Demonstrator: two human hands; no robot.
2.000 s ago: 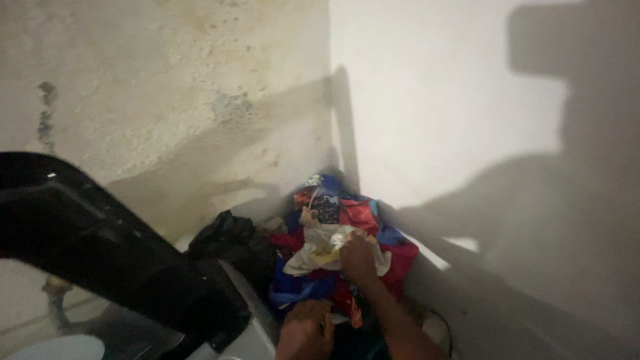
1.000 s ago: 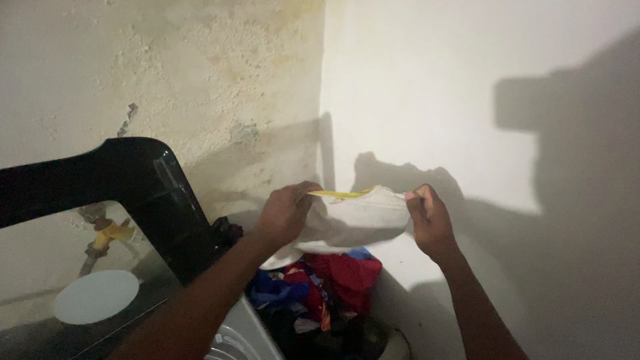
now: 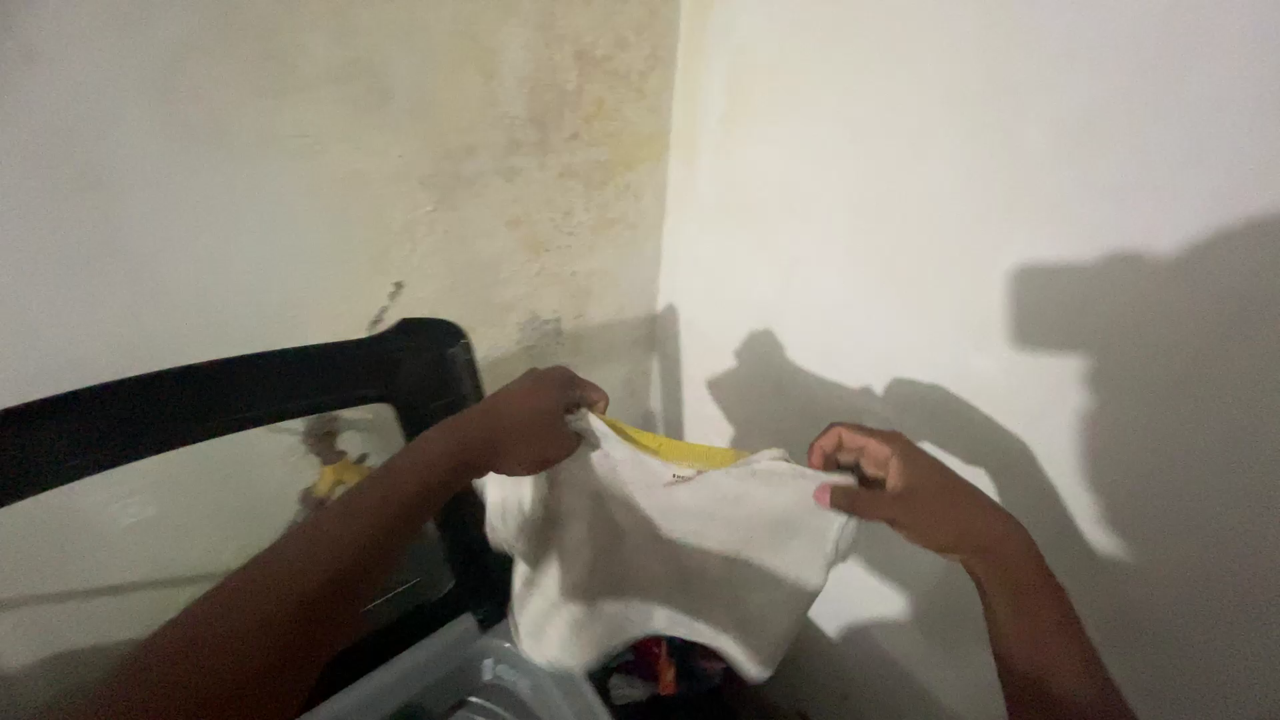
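Observation:
A small white cloth garment point(image 3: 690, 550) with a yellow strip along its upper edge hangs spread between my two hands. My left hand point(image 3: 540, 420) pinches its upper left part beside the yellow strip. At the upper right edge, my right hand point(image 3: 885, 485) grips the cloth between thumb and fingers. Small printed marks show just under the yellow strip. Below the garment, part of a pile of dark and red clothes point(image 3: 665, 668) is visible; the garment hides the rest.
On the left stands a black plastic chair back point(image 3: 240, 375), with a yellow-handled pipe valve point(image 3: 338, 475) on the wall behind it. A translucent plastic container point(image 3: 490, 670) is at the bottom. Two walls meet in a corner; the left wall point(image 3: 540, 180) has peeling paint.
Two seconds ago my hands were low at the clothes pile with the white cloth on top. Both hands have since lifted it and hold it spread; it now hangs more fully open.

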